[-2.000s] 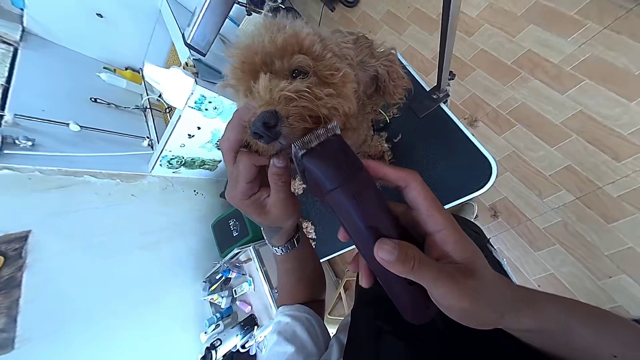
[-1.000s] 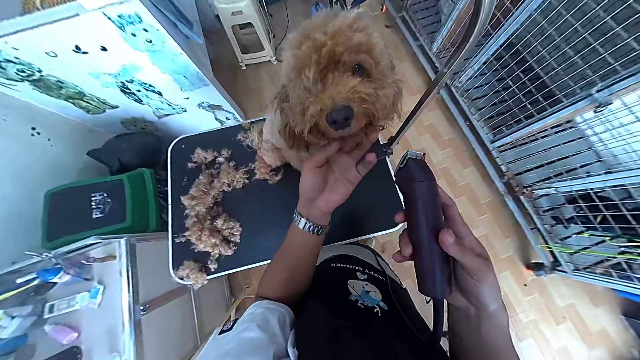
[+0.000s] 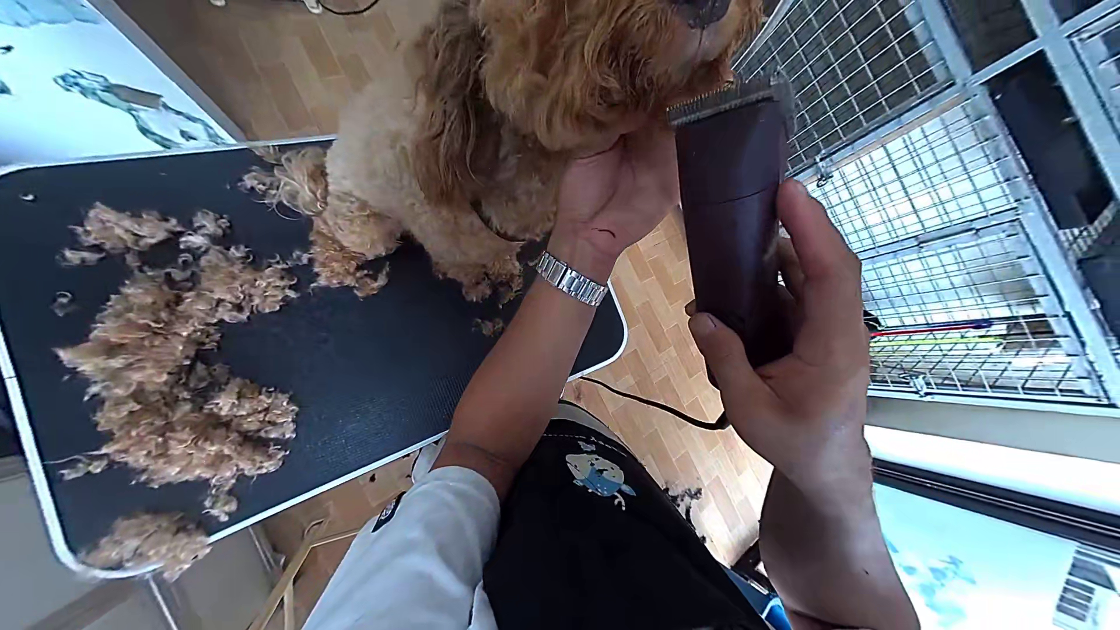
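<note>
A curly brown dog [image 3: 560, 79] sits on the black grooming table [image 3: 367, 350], its head partly cut off by the top edge of the view. My left hand [image 3: 617, 188], with a metal watch band at the wrist, cups the dog's chin from below; its fingers are partly hidden. In my right hand [image 3: 805, 324] is a dark purple hair clipper [image 3: 731, 210], its toothed blade at the side of the dog's muzzle. Whether the blade touches the hair cannot be told. A cord hangs from the clipper's lower end.
Cut curly hair [image 3: 175, 367] lies in a heap over the table's left part, with a smaller clump [image 3: 149, 542] at the near corner. Wire cages [image 3: 945, 219] stand at the right. Wood-patterned floor [image 3: 656, 324] shows beyond the table's right end.
The clipper has come from beside the dog, lower down, up to its muzzle. My left hand stays under the chin. The view has turned and moved considerably.
</note>
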